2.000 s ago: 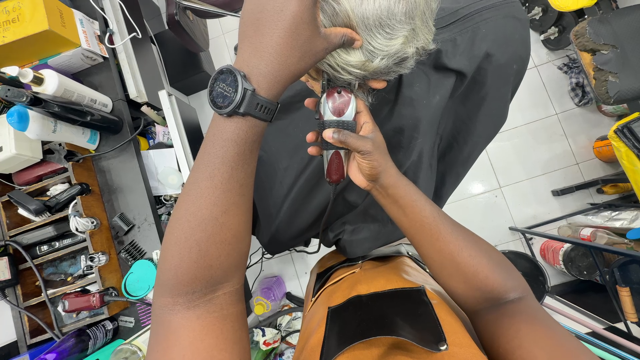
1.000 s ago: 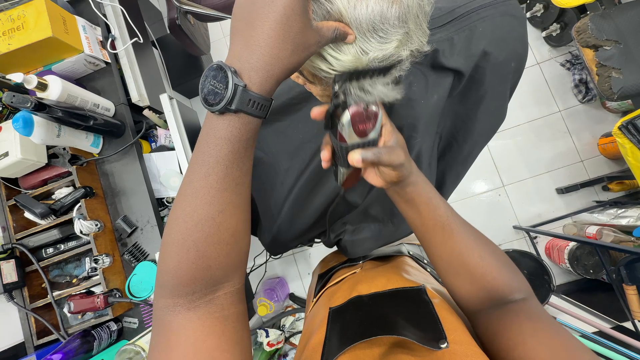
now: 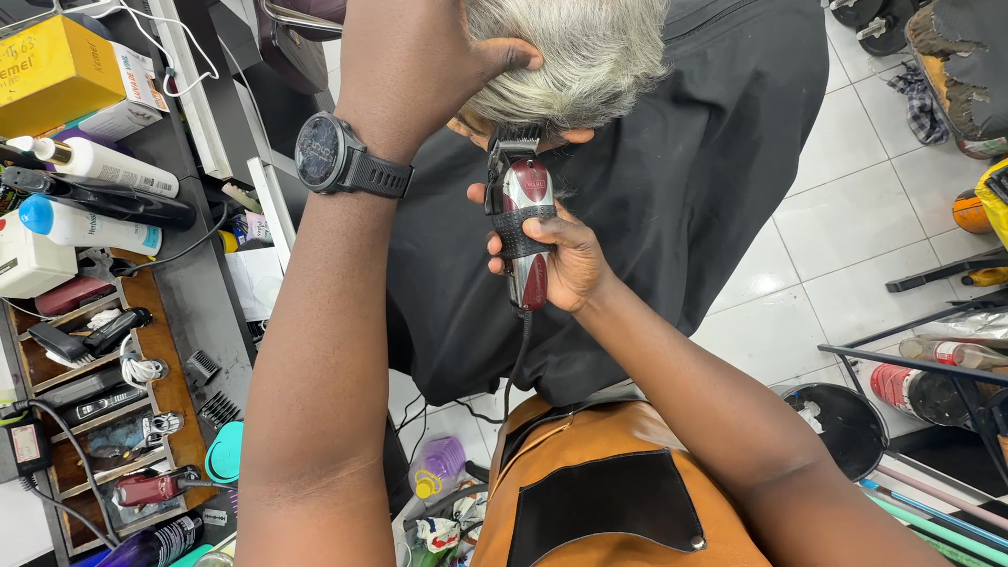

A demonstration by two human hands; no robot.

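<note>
My right hand (image 3: 568, 250) grips a corded Wahl hair clipper (image 3: 531, 236), red and silver with a black perforated band. Its comb guard touches the short grey hair (image 3: 583, 71) of a seated person, near the ear at the lower edge of the hair. A black barber cape (image 3: 630, 236) covers the person's body. My left hand (image 3: 472, 59), with a black watch on the wrist, rests on the head; its thumb lies on the hair and its other fingers are out of view. I cannot tell whether it holds anything.
At left, a wooden tray (image 3: 169, 346) holds several clippers and cords, beside bottles (image 3: 118, 167) and a yellow box (image 3: 59, 71). The clipper cord (image 3: 516, 362) hangs over the cape. A black bin (image 3: 843, 429) and a metal rack (image 3: 906, 350) stand at right.
One second ago the clipper was tilted, higher and further right over the hair; it has come back down to the hair's lower edge, much as two seconds ago. My left hand stays on the head.
</note>
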